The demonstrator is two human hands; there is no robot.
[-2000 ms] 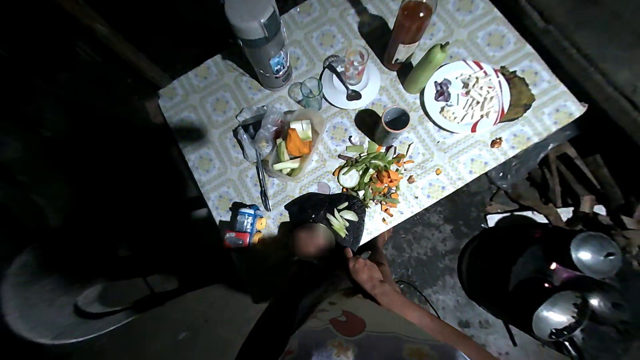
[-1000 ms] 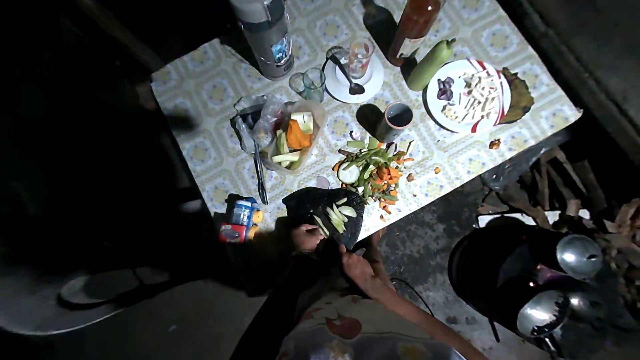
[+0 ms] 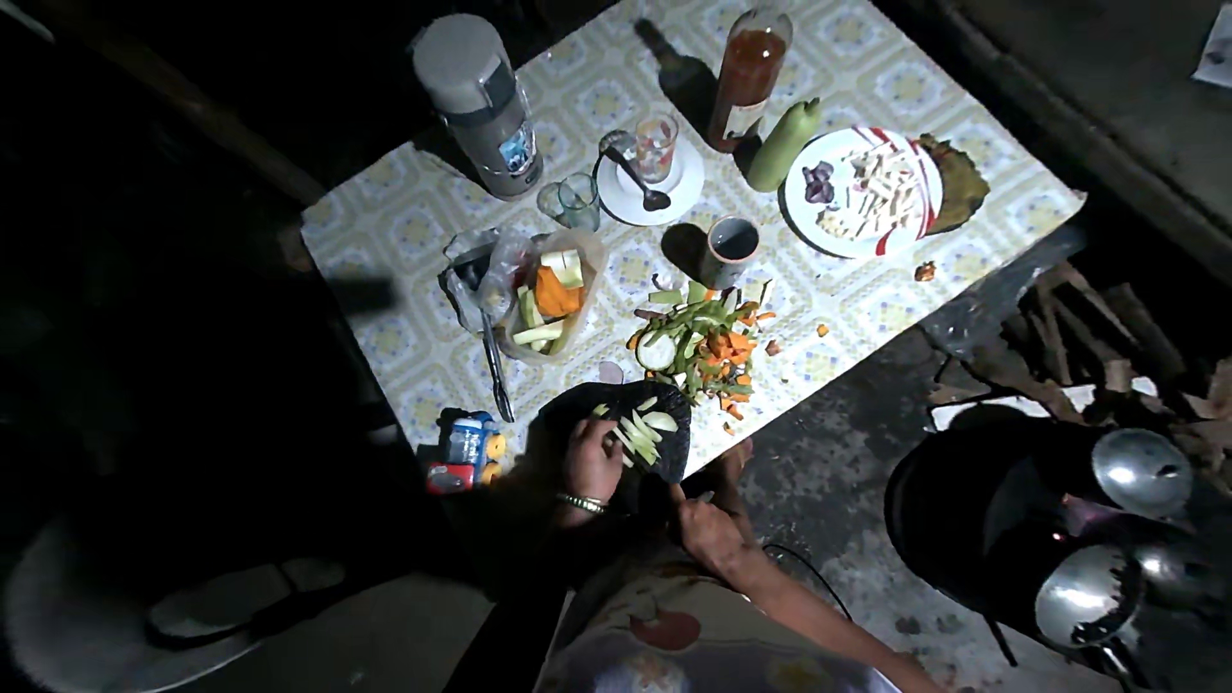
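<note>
Pale green vegetable strips [image 3: 639, 435] lie on a dark cutting board [image 3: 679, 445] at the table's near edge. My left hand [image 3: 592, 462], with a bracelet at its wrist, rests its fingers against the strips at their left side; a firm hold cannot be made out. My right hand [image 3: 710, 531] is closed around something just off the board's near edge, perhaps a knife, mostly hidden. Peelings and orange scraps [image 3: 707, 346] are heaped behind the board. A plastic container [image 3: 585, 322] of cut vegetables stands to the back left.
Around the board are a cup [image 3: 732, 252], a saucer [image 3: 616, 197] with a glass and spoon, a thermos [image 3: 481, 125], a bottle [image 3: 751, 82], a green gourd-like vegetable [image 3: 786, 144] and a plate [image 3: 804, 212] of cut pieces. Small packages [image 3: 469, 443] sit left. Pots [image 3: 1088, 597] and firewood [image 3: 1068, 327] are right.
My left hand has moved from the board's near left edge onto the strips. My right hand has come slightly away from the board.
</note>
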